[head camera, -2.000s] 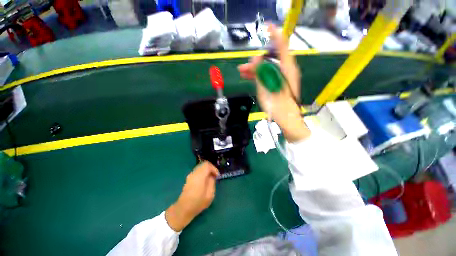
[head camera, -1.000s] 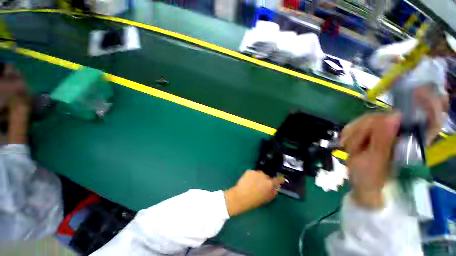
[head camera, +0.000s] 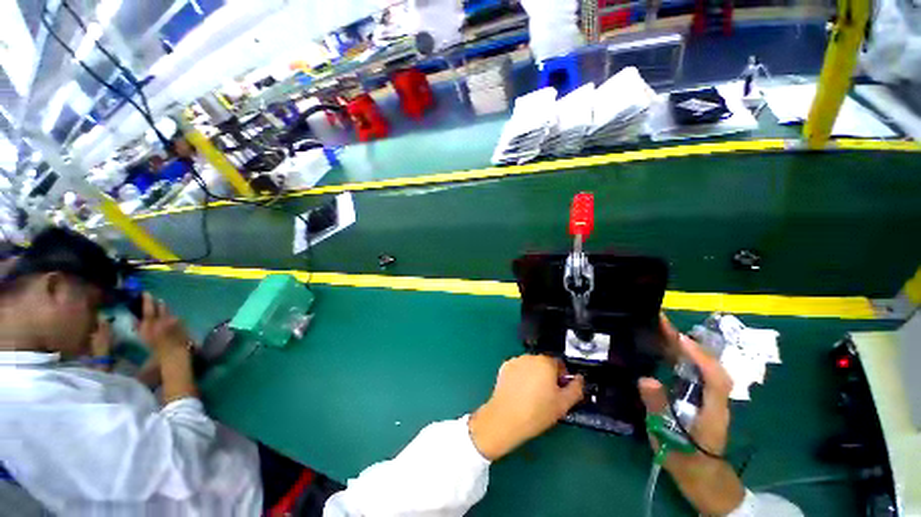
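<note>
The black clamp fixture (head camera: 596, 293) stands on the green bench with its back plate upright. Its toggle clamp has a red handle (head camera: 582, 215) pointing up, and the rod presses on a white pad (head camera: 587, 346) with a dark centre. My left hand (head camera: 527, 406) is at the fixture's front left, fingertips pinched together over it; any small part between them cannot be made out. My right hand (head camera: 704, 429) is at the fixture's right side, holding the clear-barrelled syringe (head camera: 689, 392). Its green adapter (head camera: 669, 434) and hose hang toward me. The needle tip is not visible.
Crumpled white wipes (head camera: 747, 353) lie right of the fixture. The controller (head camera: 889, 404) with a red light is at the right edge. Small black parts (head camera: 745, 260) lie on the belt behind. A co-worker (head camera: 111, 404) sits at left beside a green box-like device (head camera: 273, 308).
My right hand has come down with the syringe from raised beside the fixture to its right side. My left hand stays at the fixture's front. The clamp's red handle is upright in view.
</note>
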